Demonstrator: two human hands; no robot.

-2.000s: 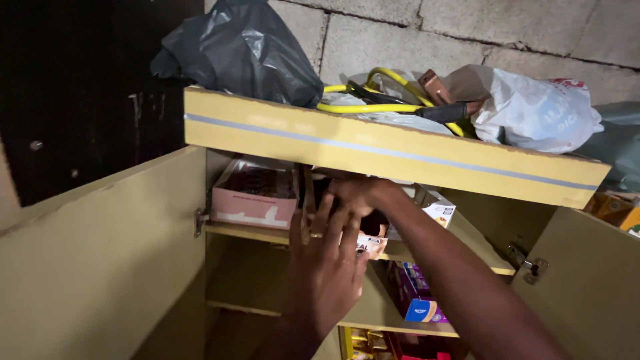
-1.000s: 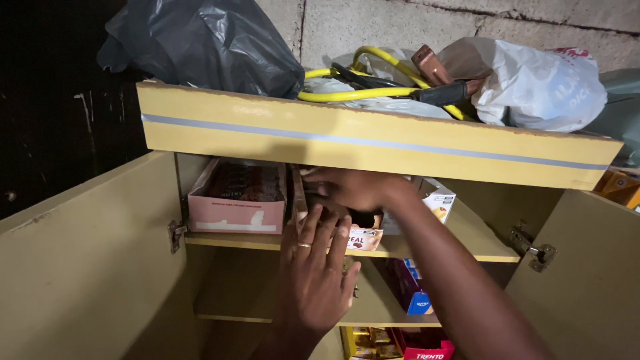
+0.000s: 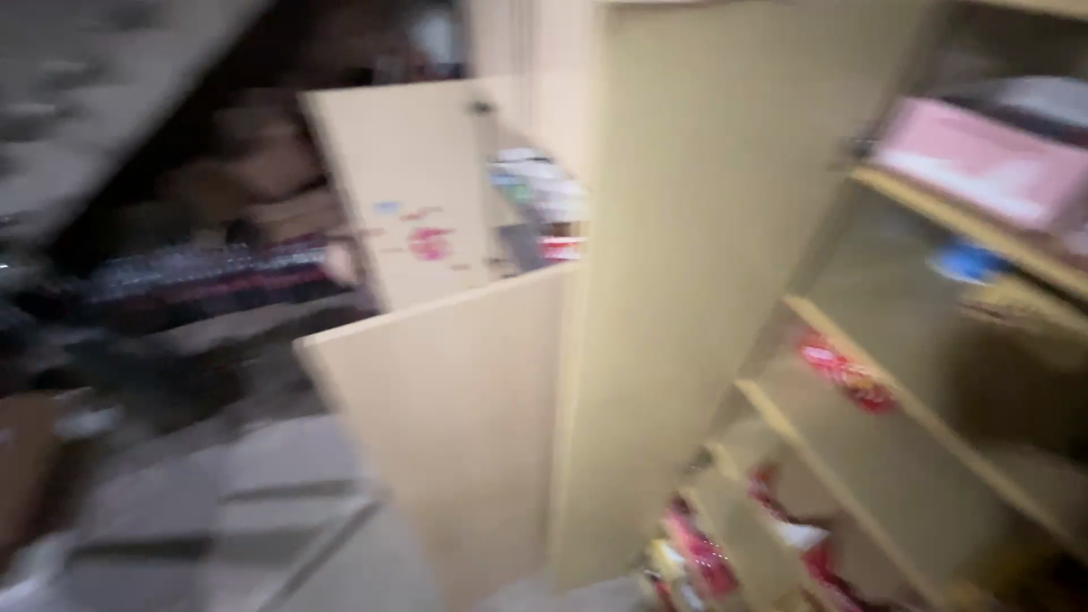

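Neither my left hand nor my right hand shows in this blurred view. On the right stands a cabinet whose yellowish door [image 3: 705,289] is swung open. A pink box [image 3: 986,166] rests on its upper shelf. Below it is a small blue thing [image 3: 969,260], too blurred to name. Red packets [image 3: 841,371] lie on a lower shelf, and more red and yellow packets [image 3: 697,548] are near the bottom.
Left of the cabinet door, another open pale door or panel [image 3: 450,408] juts out, with a pale panel bearing red marks [image 3: 408,195] behind it. Tiled floor [image 3: 314,518] shows at the lower left. Dark, blurred clutter [image 3: 212,246] fills the upper left.
The view has swung far to the left and down along the cabinet. Both hands, earlier at a box on the upper shelf, are out of sight.
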